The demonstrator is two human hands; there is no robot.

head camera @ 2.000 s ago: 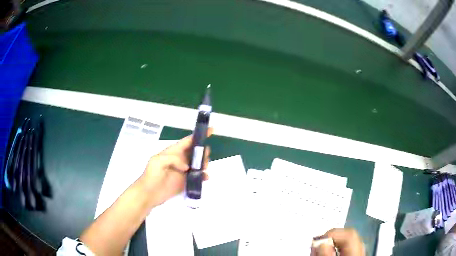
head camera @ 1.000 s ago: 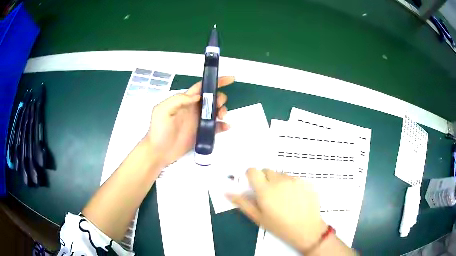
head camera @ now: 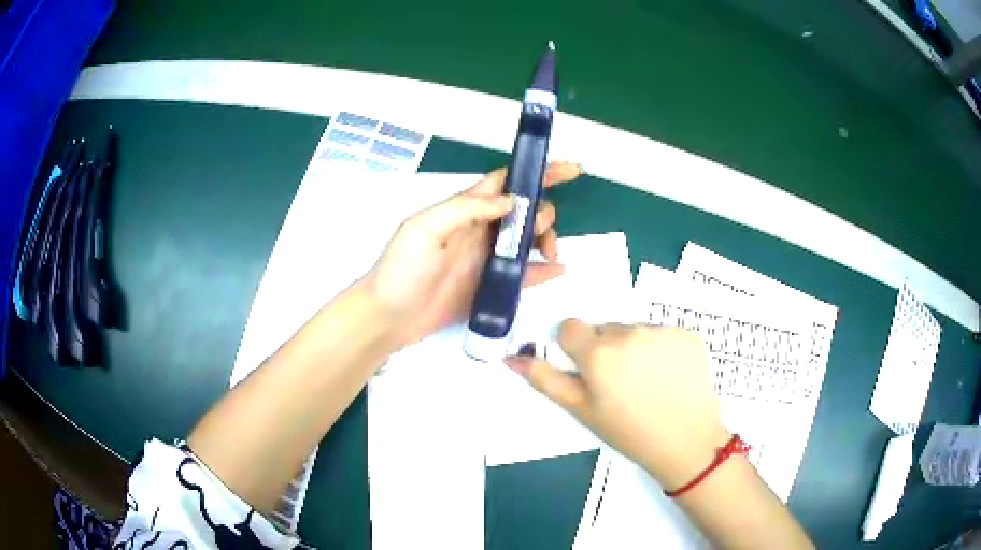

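A pen-shaped device (head camera: 523, 177) with a dark body, tapered black tip and pale lower end is held upright, tip away from me, in my left hand (head camera: 450, 252). A small whitish label shows on its side. My right hand (head camera: 640, 376) is low over a white sheet (head camera: 586, 274), just right of the device's lower end. Its thumb and index finger are near a small dark piece (head camera: 527, 349); whether they grip it is unclear. Black-outlined label sheets (head camera: 764, 344) lie right of and under the right hand. A silver-grey label strip (head camera: 371, 140) lies left.
Dark devices (head camera: 73, 258) lie in a row at the left, near a blue bin (head camera: 48, 75). A white rail (head camera: 247, 86) edges the green belt (head camera: 355, 32). At the right lie a dense sticker sheet (head camera: 906, 360), folded wipes (head camera: 889, 489) and a squat bottle (head camera: 952, 456).
My right hand has come from the lower right to the white sheet beside the device's lower end. My left hand still holds the device. The camera view has shifted.
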